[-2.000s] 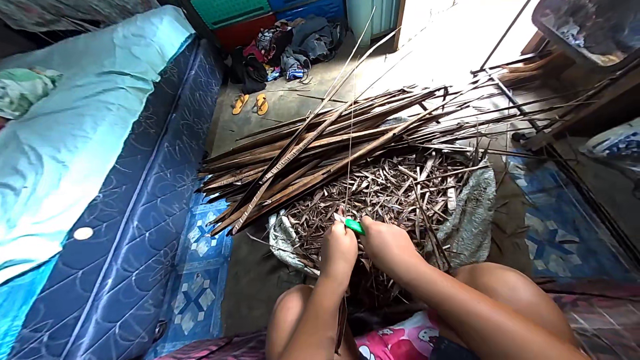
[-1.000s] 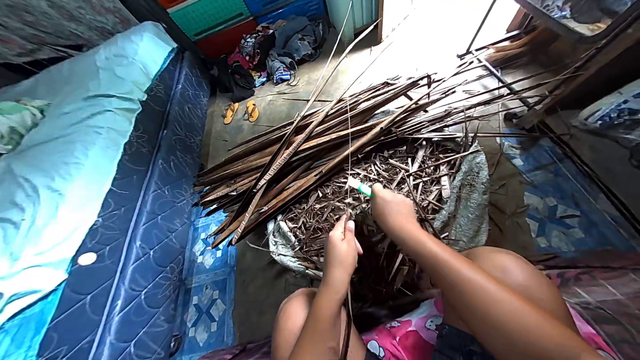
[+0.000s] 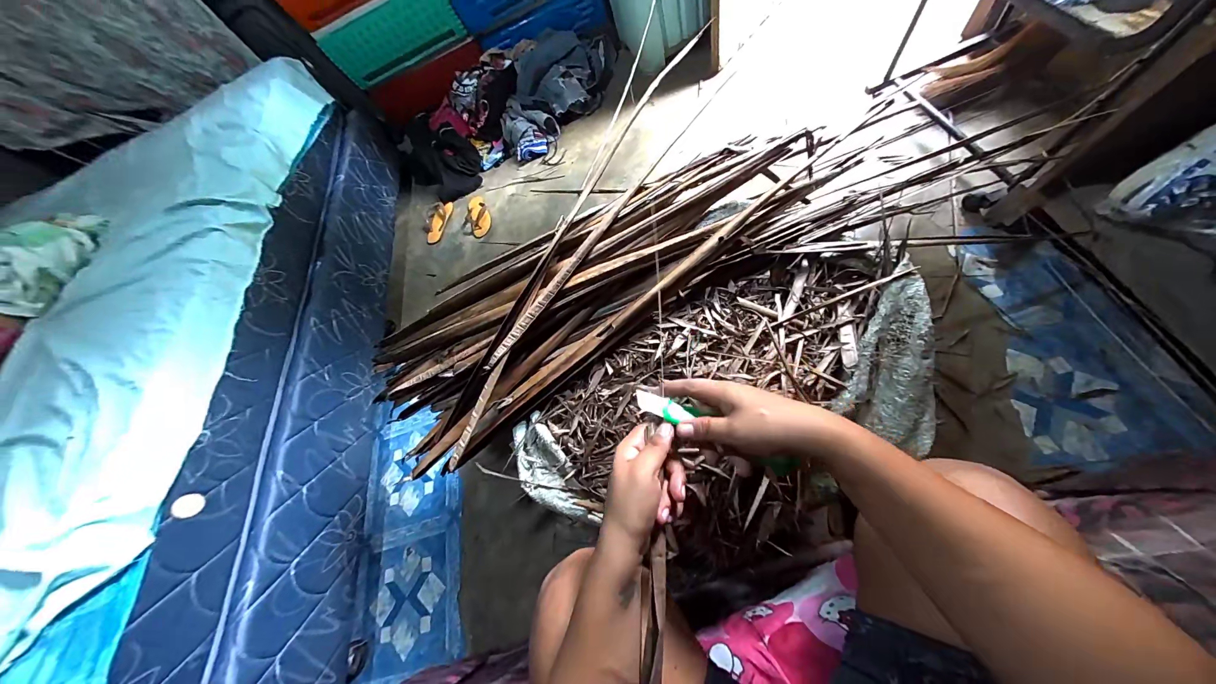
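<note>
My left hand (image 3: 641, 475) is closed around a dry brown palm leaf (image 3: 655, 598), whose lower part hangs down past the wrist. A thin midrib (image 3: 657, 275) rises from the grip. Close above that fist, my right hand (image 3: 760, 415) holds a knife with a green handle (image 3: 676, 411) and a short pale blade (image 3: 652, 403), which points left beside the midrib. Part of the handle is hidden by the fingers. Below both hands lies a heap of dry leaf scraps (image 3: 722, 332) on an opened woven sack (image 3: 898, 351).
Long dry palm leaves (image 3: 589, 275) lie in a pile beyond the scraps. A blue mattress (image 3: 323, 285) borders the left side. Yellow flip-flops (image 3: 478, 217) and heaped clothes (image 3: 560, 85) are on the floor at the back. A metal bar (image 3: 959, 133) and wooden frame (image 3: 1073, 142) stand at right.
The knife hand has come back down and left to the left fist; one second ago it was higher and apart from it. The left hand still grips the leaf.
</note>
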